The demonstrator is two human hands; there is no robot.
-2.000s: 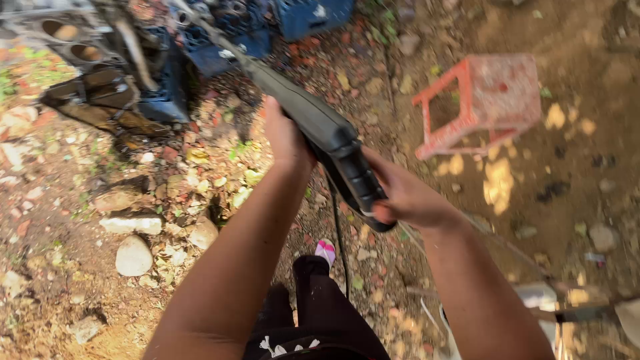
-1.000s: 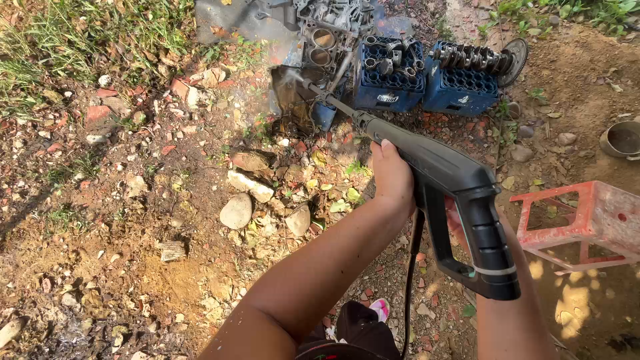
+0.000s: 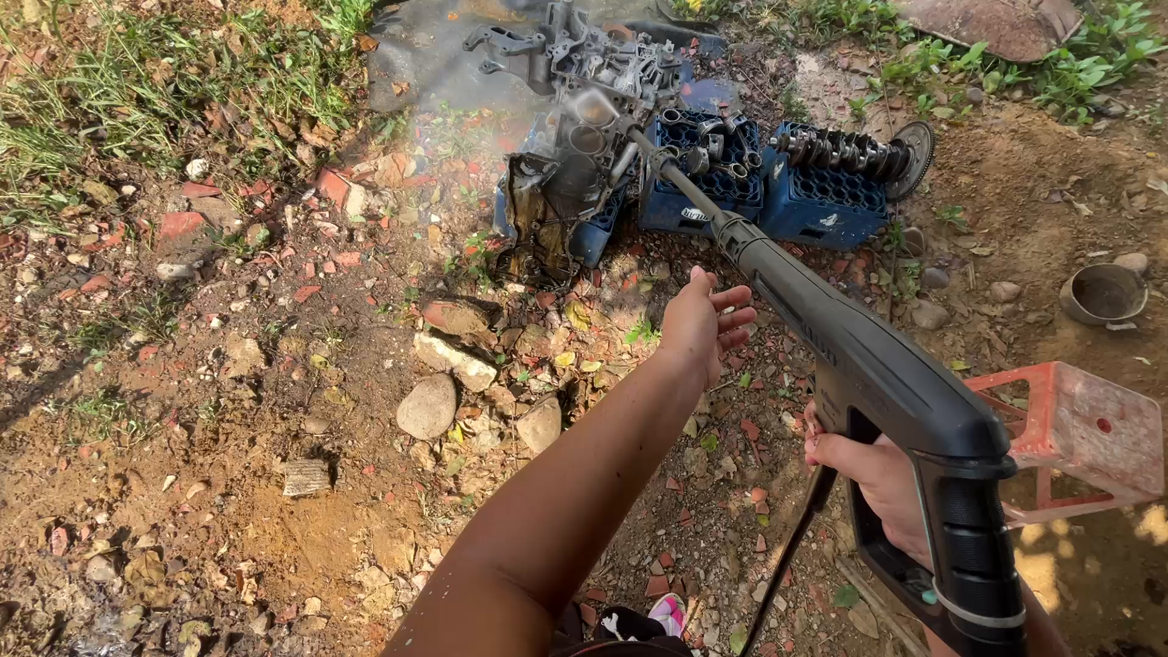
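Observation:
My right hand grips a black pressure washer gun at its handle; the gun's rear partly hides the fingers. My left hand is off the gun, palm turned toward it and fingers apart, holding nothing. The lance points up and left at an engine block, where spray mist hangs. In front of the block leans an oily, dark metal part. Pistons with connecting rods lie on a blue plastic crate. A crankshaft rests on another blue crate.
A red plastic stool lies tipped at the right, below a round metal pot. Stones and brick pieces are scattered over the dirt. The hose hangs down from the gun. Grass grows at the upper left.
My left hand has let go of the front of the gun and now stands apart from it with fingers spread. My right hand still holds the gun.

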